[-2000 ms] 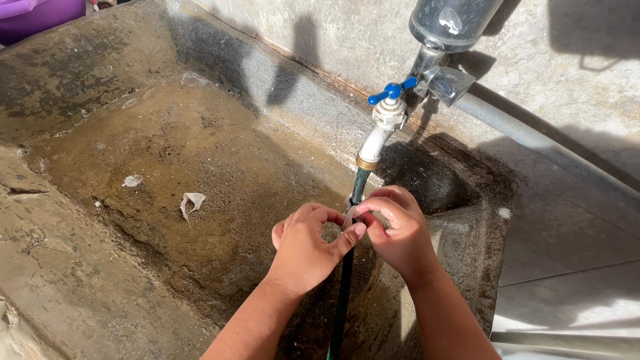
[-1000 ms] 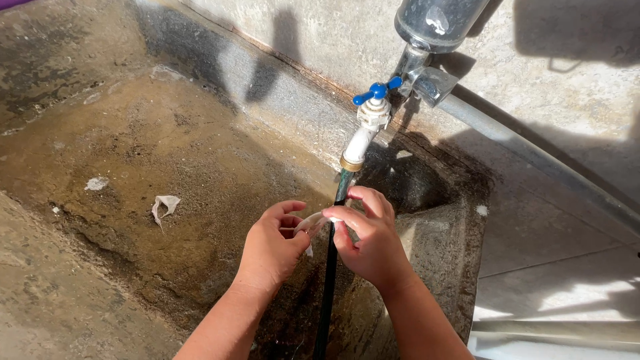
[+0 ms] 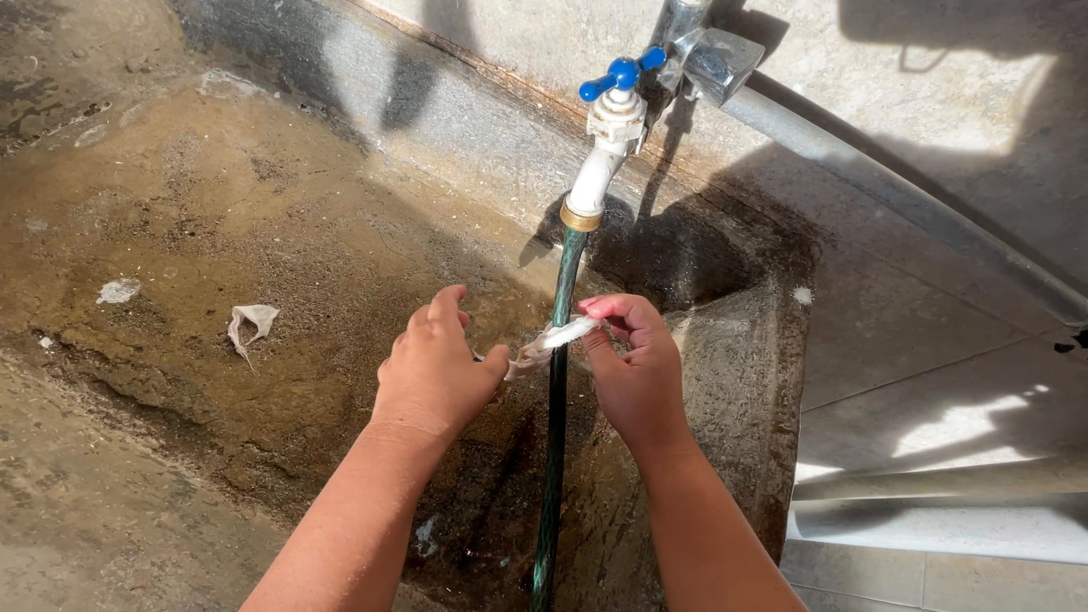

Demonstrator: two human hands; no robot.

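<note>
A green hose (image 3: 551, 476) hangs from the brass collar (image 3: 580, 217) of a white tap (image 3: 595, 174) with a blue handle (image 3: 623, 74). My right hand (image 3: 633, 357) pinches one end of a whitish strip, perhaps cloth or plastic (image 3: 565, 333), between thumb and fingertips, right of the hose. The strip crosses in front of the hose below the collar and runs down toward my left hand (image 3: 442, 357). That hand is left of the hose, fingers spread, its thumb near the strip's other end; whether it touches the strip is hidden.
A worn concrete basin (image 3: 204, 195) lies under my hands, with a small whitish scrap (image 3: 252, 323) on its floor at the left. A metal pipe (image 3: 901, 200) runs down along the wall at the right. White pipes (image 3: 935, 523) lie at the lower right.
My hands were close together at the hose; now they are farther apart. The left fingers have opened, and more of the strip shows. The view has shifted.
</note>
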